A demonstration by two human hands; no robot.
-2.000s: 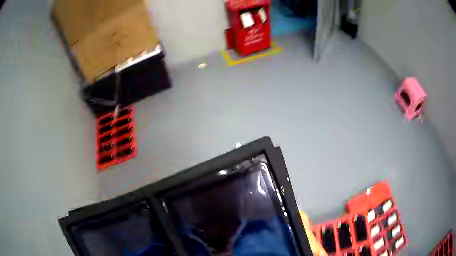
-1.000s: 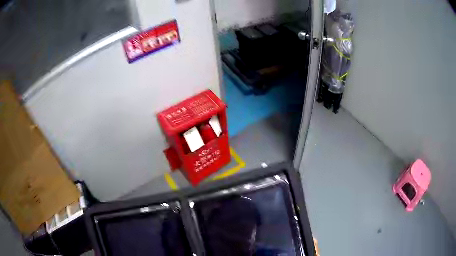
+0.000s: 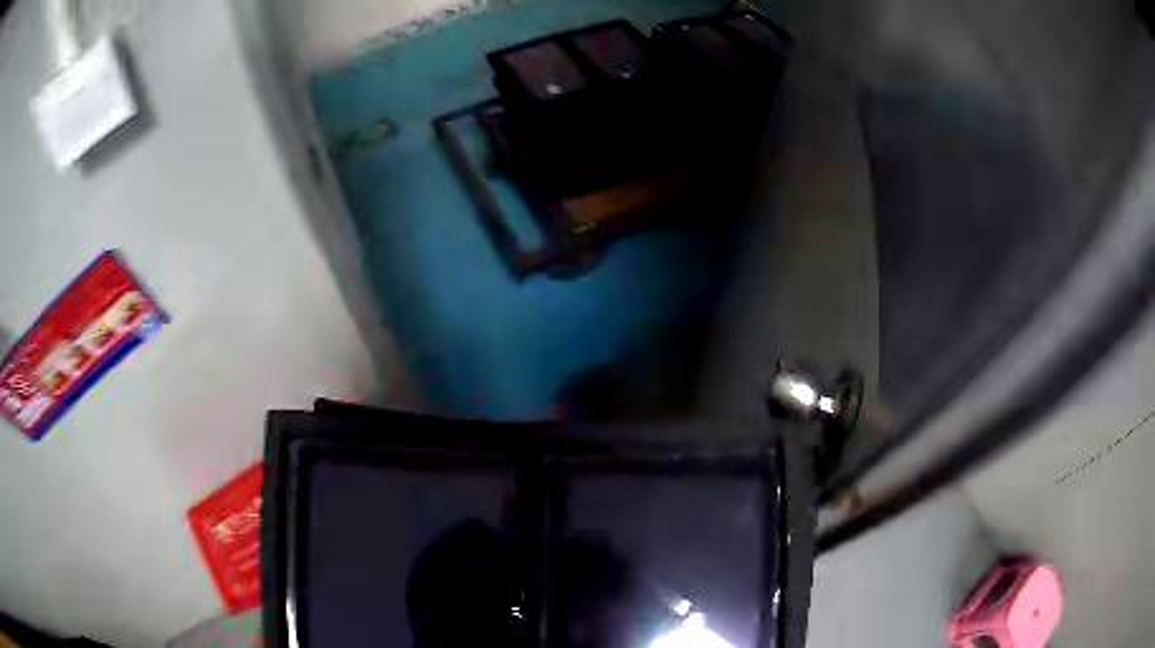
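A black two-compartment tray (image 3: 538, 443) is low in front of me, nearly level. Each compartment holds a dark glossy panel (image 3: 665, 525) with reflections. Another black edge shows just behind its far rim, so it seems to be a stack. The near side is cut off by the picture's bottom edge. Neither of my hands can be made out; the tray and the picture's edge hide where it is held. Beyond the doorway, black tray stacks (image 3: 570, 70) stand on a platform cart (image 3: 488, 190) with a brown deck.
The doorway opens onto a blue floor (image 3: 443, 329). A door with a round metal knob (image 3: 798, 392) stands close on the right, beside the tray. A red box (image 3: 231, 538) is partly hidden at the tray's left. A pink stool (image 3: 1020, 605) is at lower right. A sign (image 3: 79, 342) is on the left wall.
The view has moved forward to the doorway. The cart and door knob appear larger and nearer. The red box has slid to the lower left, and the tray now looks more level.
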